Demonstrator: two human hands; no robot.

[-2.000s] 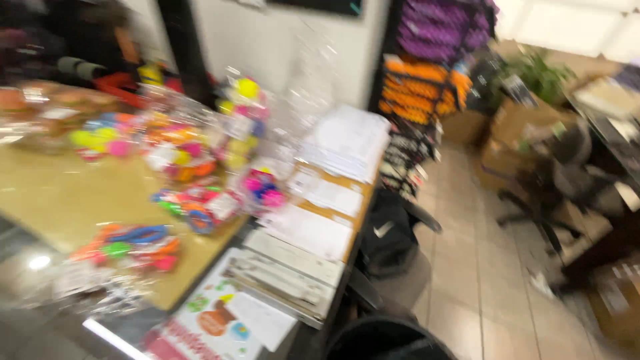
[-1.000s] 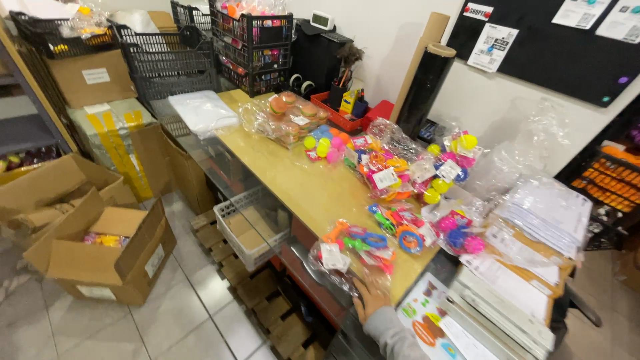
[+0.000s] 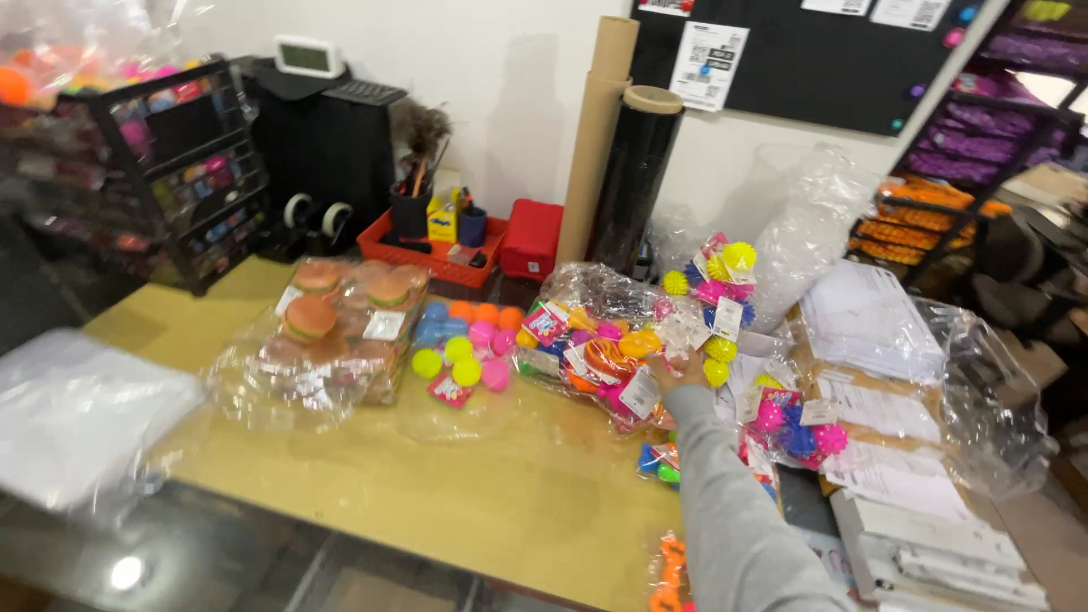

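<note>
My right hand [image 3: 682, 372], in a grey sleeve, reaches to the right part of the worktable. It touches a clear bag of mixed colourful toys [image 3: 608, 353]; its fingers are partly hidden, so a grip cannot be made out. Just behind it are yellow spiky balls [image 3: 720, 348] with tags. To its right lies a bag of pink and blue spiky balls [image 3: 797, 425]. Bagged toy burgers [image 3: 313, 316] and a bag of smooth coloured balls [image 3: 466, 371] lie further left. Orange bone-shaped toys [image 3: 671, 571] are near the front edge, beside my forearm. My left hand is out of view.
A red tray [image 3: 459, 270] with pots, a red case [image 3: 531, 240] and upright rolls, one of black film [image 3: 637, 178], stand along the wall. Paper stacks [image 3: 871, 323] border the right side. Black crates [image 3: 183, 161] and folded clear plastic [image 3: 76, 416] are at left.
My right hand, by the bagged toys at the table's front edge one second ago, is now further back at the bag of mixed toys. The view has swung considerably.
</note>
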